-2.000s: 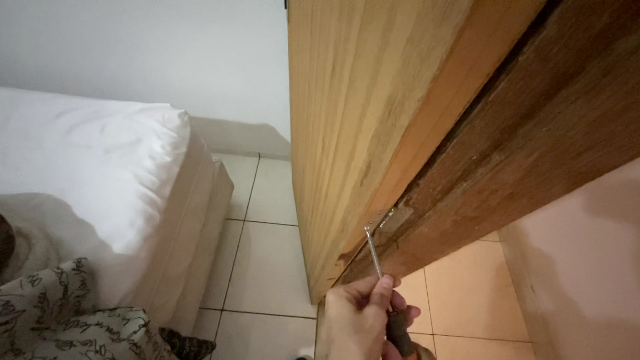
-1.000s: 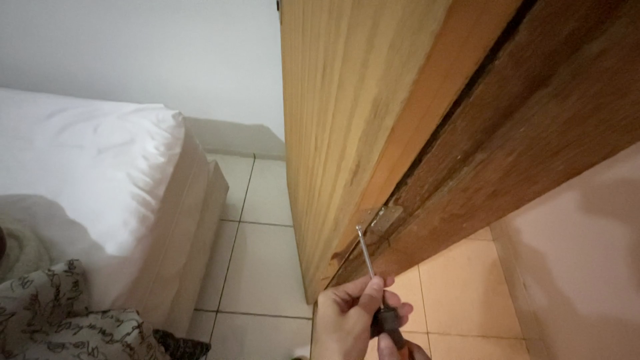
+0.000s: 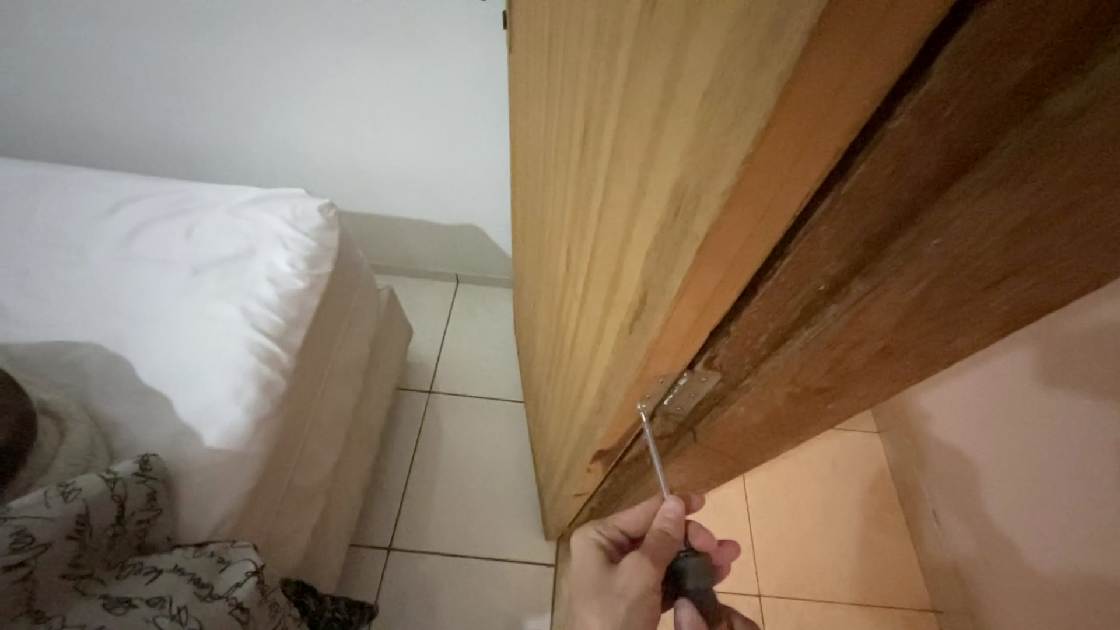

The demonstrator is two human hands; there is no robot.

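My left hand [image 3: 617, 560] pinches the metal shaft of a screwdriver [image 3: 654, 451] between thumb and fingers. Low at the frame's bottom edge, my right hand [image 3: 713, 616] is on the dark handle, mostly cut off by the frame. The screwdriver's tip meets a screw at the lower left of a metal hinge [image 3: 687, 392]. That hinge joins the edge of a wooden door [image 3: 630, 175] to a darker wooden door frame [image 3: 875, 280].
A bed with a white sheet [image 3: 157, 271] stands at the left, patterned fabric [image 3: 79, 560] at its near corner. Tiled floor [image 3: 472, 472] runs between bed and door. Walls rise behind the bed and at the right.
Both hands stay at the screwdriver, whose tip remains by the hinge. The fingers around the handle have shifted slightly.
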